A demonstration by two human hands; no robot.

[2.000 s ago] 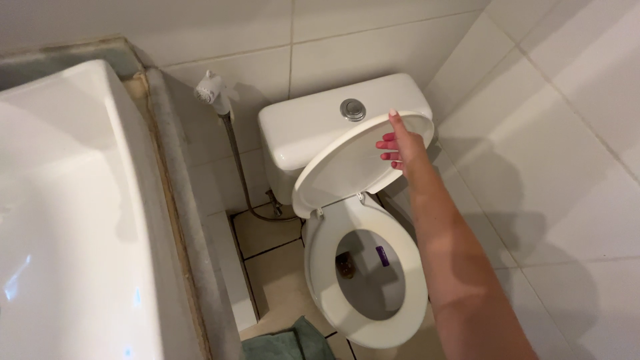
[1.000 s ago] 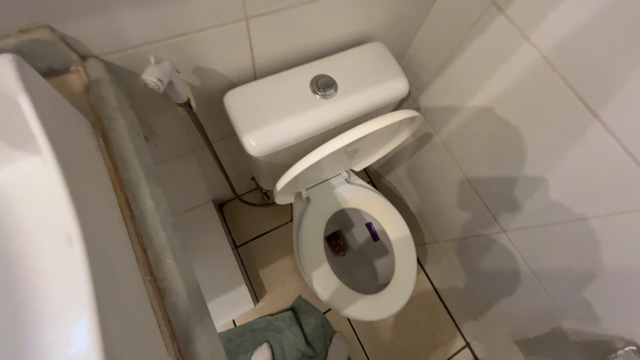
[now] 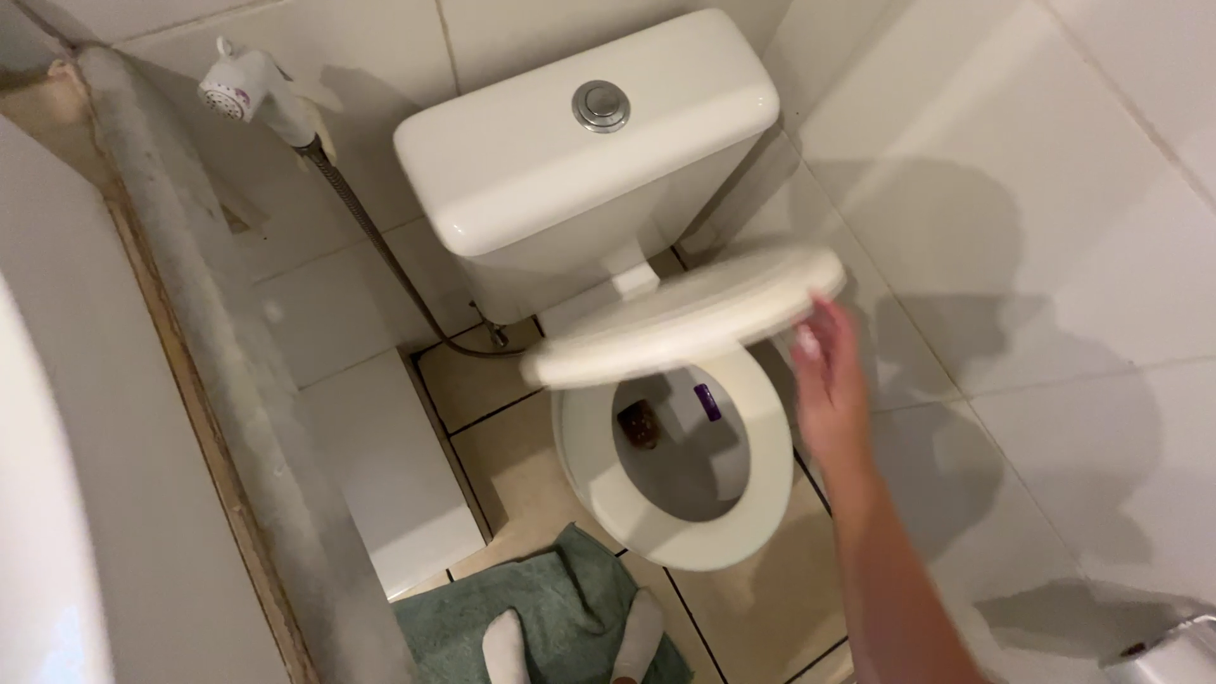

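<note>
The white toilet lid (image 3: 684, 313) is tilted partway down above the toilet seat (image 3: 765, 475), blurred by motion. My right hand (image 3: 828, 356) is at the lid's right edge, fingertips against its underside or rim; a firm grip cannot be made out. Below it, the seat ring lies flat on the bowl. Inside the bowl are a small purple object (image 3: 708, 402) and a dark brown patch (image 3: 639, 425). Behind stands the white cistern (image 3: 589, 142) with a round chrome flush button (image 3: 601, 105). My left hand is out of view.
A bidet sprayer (image 3: 252, 90) hangs on the tiled wall, its metal hose (image 3: 380, 242) running down behind the toilet. A stone ledge (image 3: 218, 380) and a white basin (image 3: 38, 513) flank the left. Feet in white socks stand on a green towel (image 3: 532, 608).
The lid has come down from its raised position toward the seat. My right hand, at the lid two seconds ago and out of view one second ago, is back at its edge.
</note>
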